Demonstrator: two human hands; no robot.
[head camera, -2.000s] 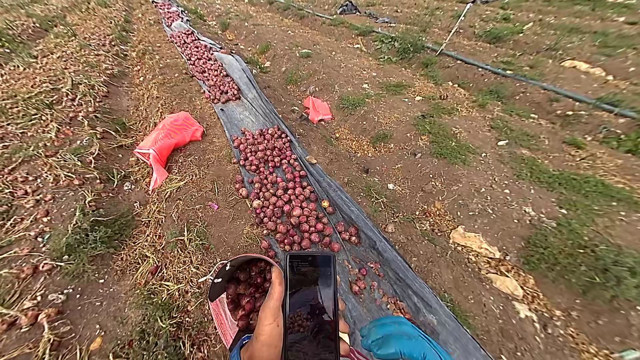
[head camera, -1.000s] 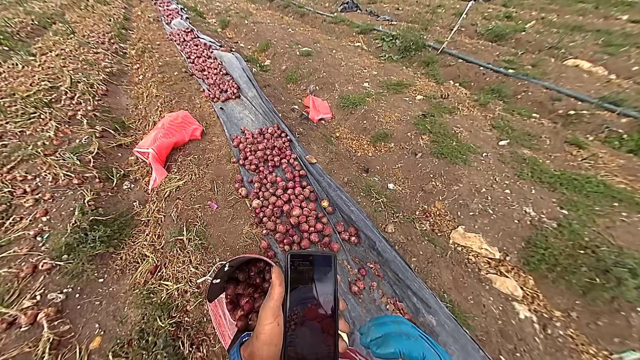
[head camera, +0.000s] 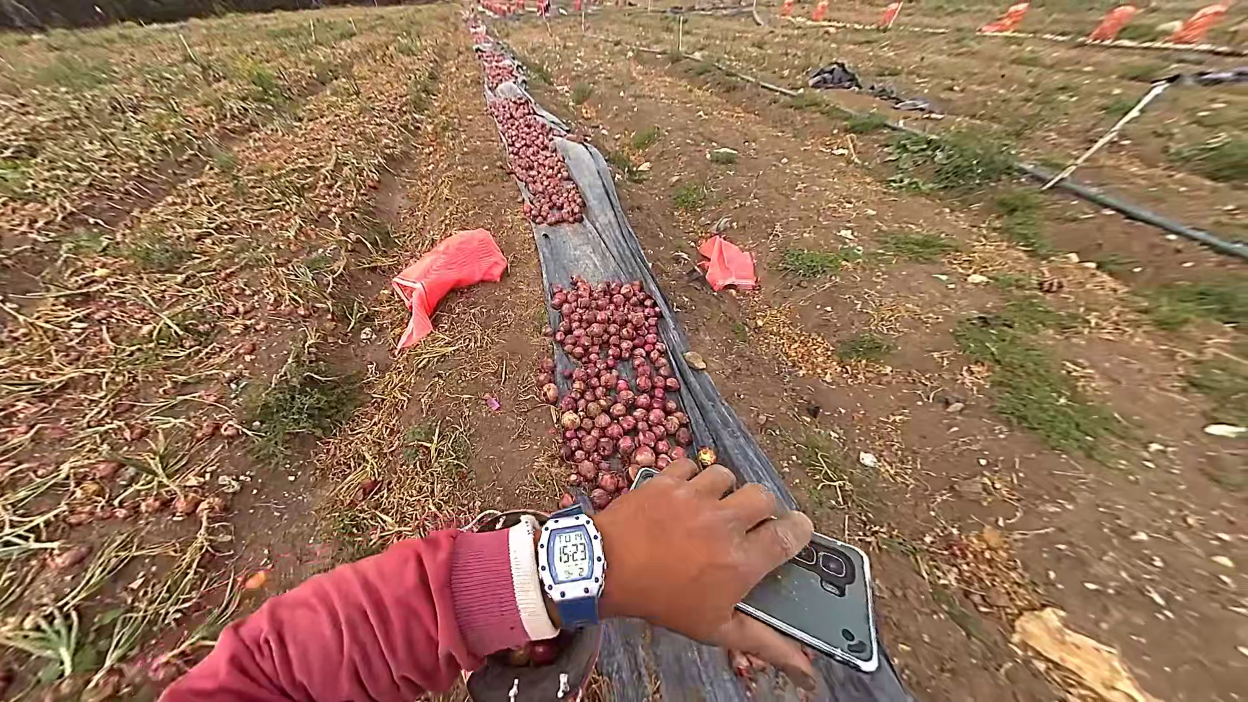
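Note:
My left hand (head camera: 697, 556), with a blue and white digital watch (head camera: 572, 558) at its wrist, reaches in from the lower left and grips a smartphone (head camera: 824, 600) whose back and camera lenses face up. Beyond the hand, a pile of red onions (head camera: 619, 380) lies on a long strip of dark plastic sheeting (head camera: 585, 255). Partly hidden under my forearm is a bucket (head camera: 536, 678) with onions inside. My right hand is out of view.
Orange-red mesh sacks lie on the soil left (head camera: 453, 275) and right (head camera: 726, 263) of the sheeting. More onions (head camera: 536, 161) continue along it. A dark hose (head camera: 1150, 207) crosses at the right. Several filled sacks (head camera: 1111, 21) stand far off.
The phone was upright with its screen facing me; now its back shows and my left arm stretches across. The blue-gloved right hand has left the view. The view has tilted up.

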